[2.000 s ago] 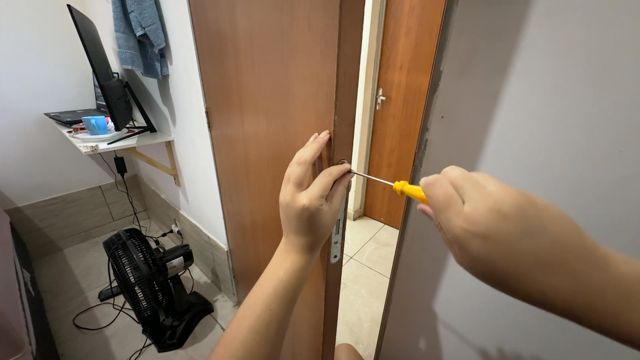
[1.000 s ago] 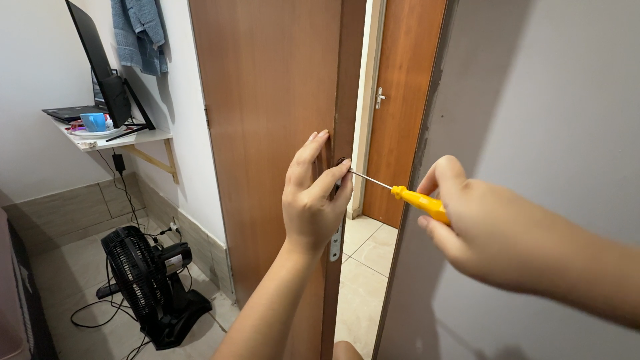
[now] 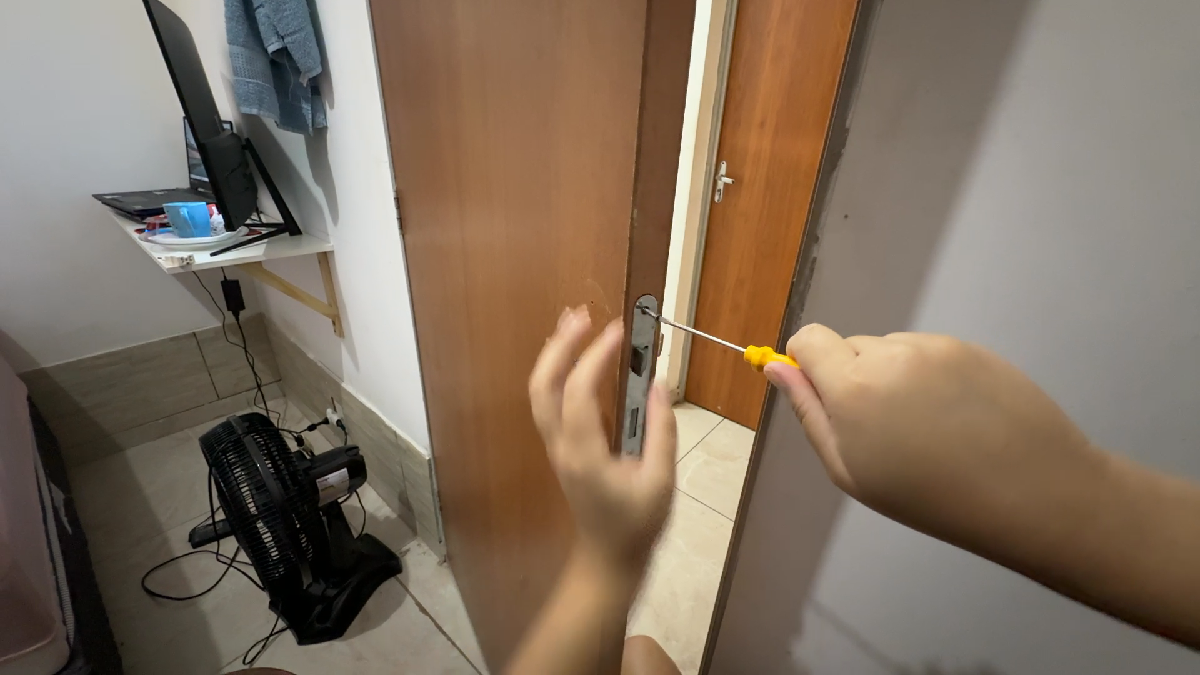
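Observation:
My right hand [image 3: 900, 403] grips the yellow handle of a screwdriver [image 3: 771, 357]. Its thin metal shaft points left, and the tip meets the top end of a metal mortise lock faceplate [image 3: 640, 394], at or near the upper screw position. The faceplate is set in the edge of a brown wooden door [image 3: 525, 234]. My left hand [image 3: 609, 441], slightly blurred, is raised beside the faceplate with fingers apart and holds nothing. Part of the plate's lower left side is hidden by that hand. Whether a screw sits under the tip is too small to tell.
A black fan [image 3: 272, 516] with loose cables stands on the tiled floor at left. Above it, a wall shelf [image 3: 300, 247] bears a monitor [image 3: 192, 112], a laptop [image 3: 141, 202] and a blue cup [image 3: 189, 218]. Another wooden door [image 3: 769, 216] shows through the gap. A grey wall [image 3: 1031, 234] is at right.
My left hand has let go at the screwdriver's tip and moved down, its fingers now spread. The top of the faceplate, hidden before, is in sight. My right hand still holds the screwdriver.

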